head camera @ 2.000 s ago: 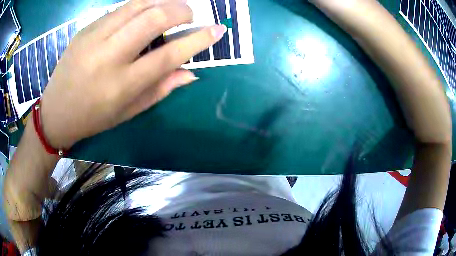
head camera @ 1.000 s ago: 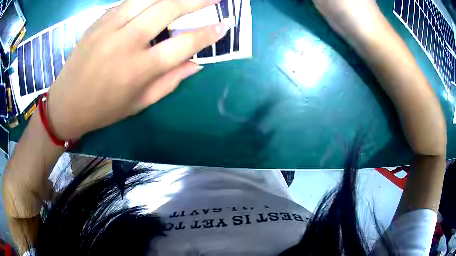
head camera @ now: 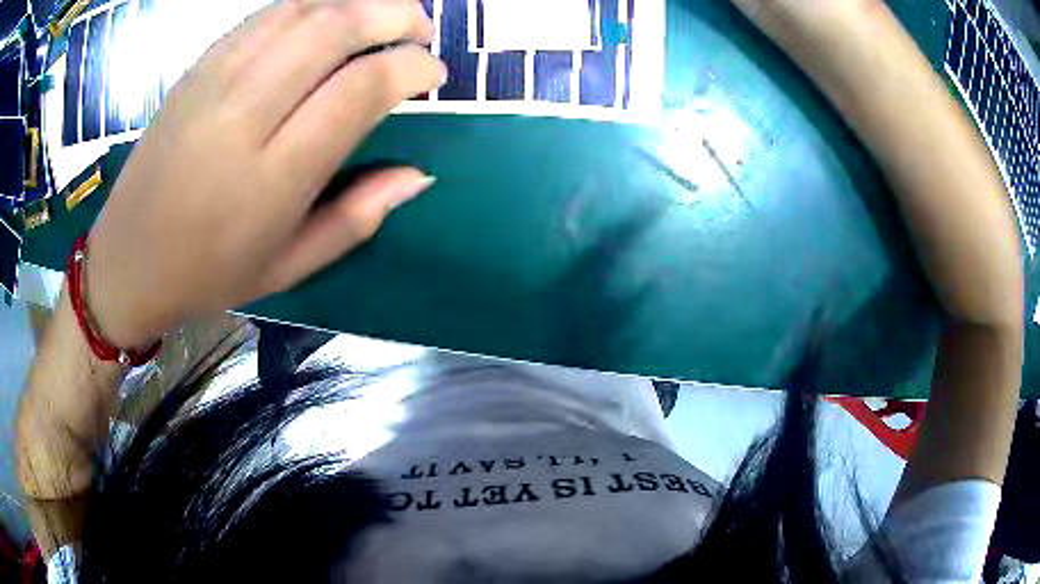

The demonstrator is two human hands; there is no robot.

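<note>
The adhesive strip sheet (head camera: 656,69), white with a row of black bars, lies on the green bench at the top. A white rectangular piece, likely a module (head camera: 534,23), lies on it, cut off by the top edge. A small teal spot (head camera: 616,31) is at its right. My left hand (head camera: 262,137) lies over the sheet, fingers curled left of the white piece, thumb apart over the mat; nothing shows in its grip. My right hand (head camera: 810,14) is mostly cut off by the top edge; its fingers and anything held are hidden.
The green mat (head camera: 513,251) has a bright glare spot. Dark modules with orange tabs (head camera: 82,186) lie at the far left. More black-barred sheets (head camera: 998,103) lie at the far right. Part of a red stool (head camera: 884,420) shows below the bench edge.
The sheet appears lower and further right, showing more of the white piece. My left fingers have drawn back left from the teal spot and curled. The right forearm has barely moved.
</note>
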